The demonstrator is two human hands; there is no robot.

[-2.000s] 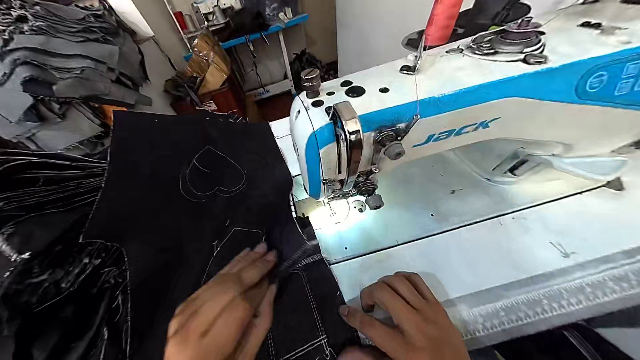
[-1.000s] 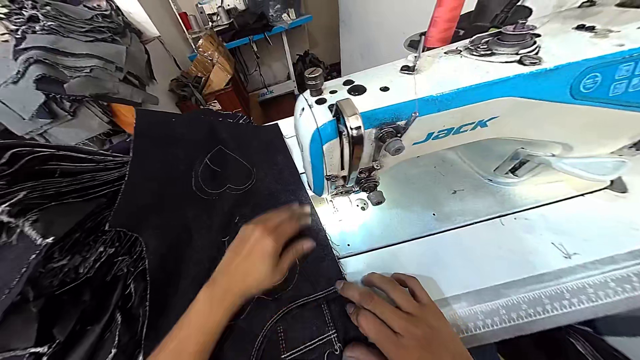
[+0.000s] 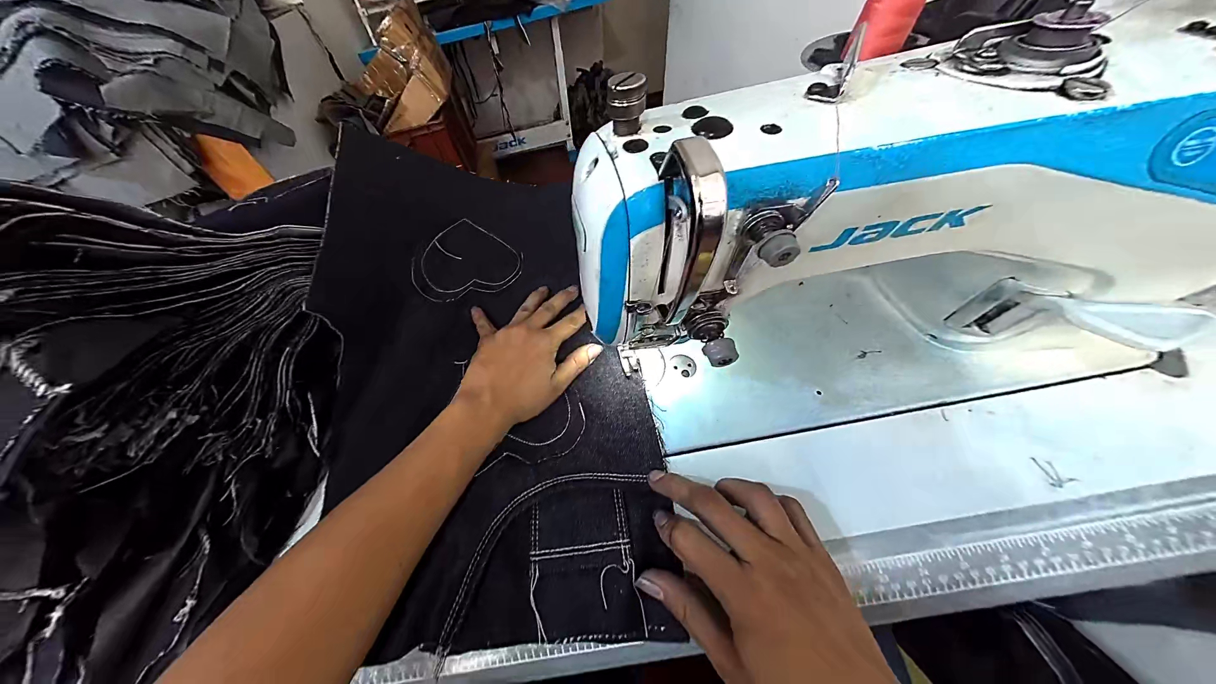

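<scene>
A black denim garment panel (image 3: 408, 380) with white stitched heart outlines and a curved topstitched pocket edge lies flat on the sewing machine table. Its right edge runs beside the presser foot (image 3: 631, 359) of a white and blue Jack sewing machine (image 3: 893, 218). Spread flat on the cloth, just left of the foot, is my left hand (image 3: 522, 366), fingers apart and gripping nothing. My right hand (image 3: 750, 560) rests at the panel's lower right edge, fingertips touching the cloth by the end of the curved topstitching; whether it pinches the fabric I cannot tell.
Bunched dark pieces with white-stitched edges (image 3: 171, 380) lie at the left. Behind them is a stack of grey fabric pieces (image 3: 161, 76). A clear ruler (image 3: 1035, 551) runs along the table's front edge. A red thread cone (image 3: 879, 33) stands above the machine.
My left hand has moved up the panel, from the lower part to beside the presser foot. The panel's lower part with the curved topstitching now lies flatter and shows more fully.
</scene>
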